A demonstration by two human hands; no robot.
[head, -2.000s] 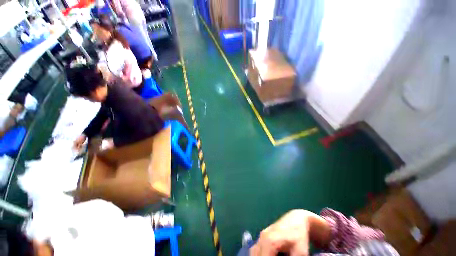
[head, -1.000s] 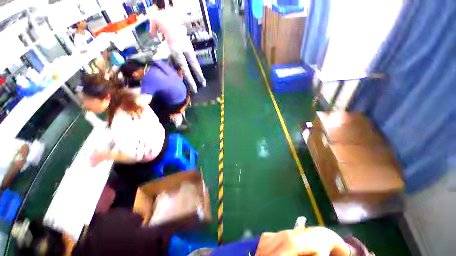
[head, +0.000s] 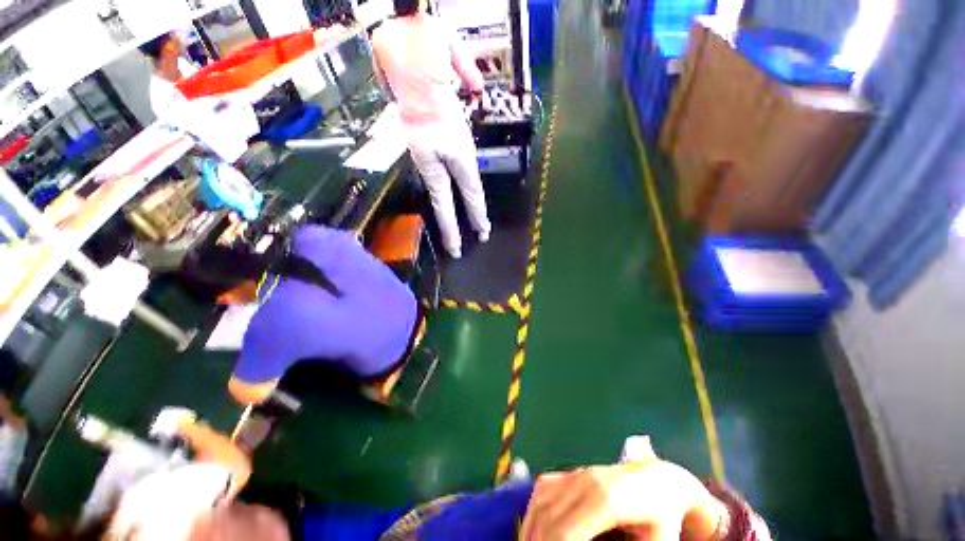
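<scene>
My right hand (head: 619, 502) is at the bottom edge in front of my body, with a checked cuff at its right. It is blurred and cut off by the edge, so whether it holds anything cannot be told. My left hand is not in view. Blue cloth (head: 476, 515) lies just left of the hand. Small pale tips, perhaps my shoes, show just above the hand and cloth. No work item can be made out in my hand.
A green aisle (head: 603, 317) runs ahead between tape lines. A person in blue (head: 328, 306) sits at the left bench; another in pale clothes (head: 429, 100) stands beyond. Blue trays (head: 767, 285) and tall brown cartons (head: 757, 132) stand right. Another worker is at lower left.
The view has moved forward along the aisle. The open carton at left and the cartons on the right trolley have left the picture. The blue trays and the person in blue are nearer.
</scene>
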